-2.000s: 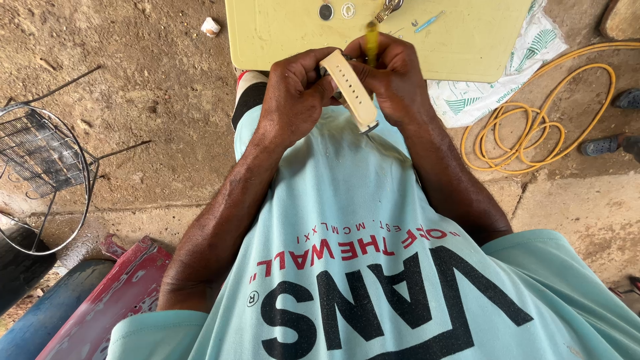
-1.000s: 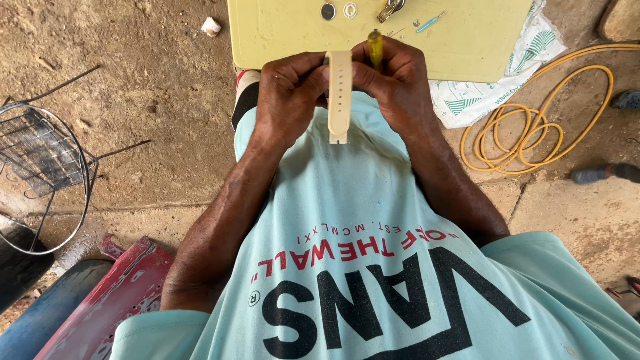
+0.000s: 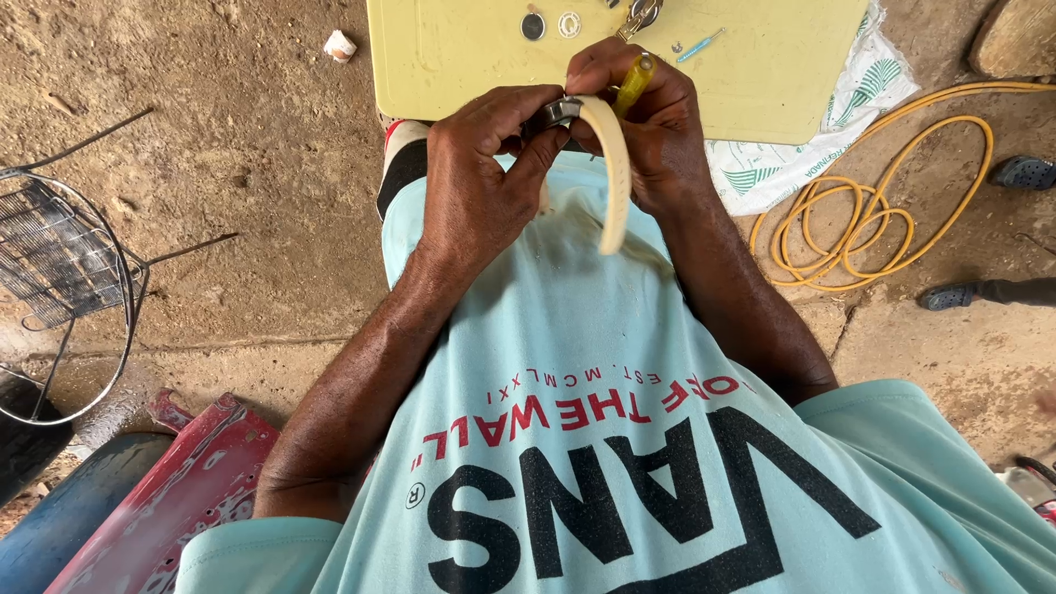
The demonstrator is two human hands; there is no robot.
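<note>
My left hand (image 3: 487,165) pinches the dark metal case of a wristwatch (image 3: 554,114) between thumb and fingers. The watch's cream strap (image 3: 612,169) curves down from the case toward my shirt, between my hands. Held in my right hand (image 3: 660,124) is a tool with a yellow translucent handle (image 3: 635,82), its butt pointing up; the tip is hidden. The right fingertips meet the case's edge. Just beyond, on the pale yellow tabletop (image 3: 462,58), lie a dark round disc (image 3: 533,26), a white ring-shaped part (image 3: 569,25), a gold-coloured metal watch (image 3: 639,16) and a small blue tool (image 3: 700,45).
A printed white sack (image 3: 742,169) lies under the table's right corner, beside a coiled yellow hose (image 3: 874,194). Feet in dark clogs (image 3: 949,295) show at the right. At the left are a black wire-and-metal frame (image 3: 124,272), a red panel (image 3: 177,495) and a blue drum (image 3: 91,495).
The strap hung flat and straight toward me a second ago; now the watch is turned with its case visible and the strap curving right. The yellow-handled tool stays in my right hand.
</note>
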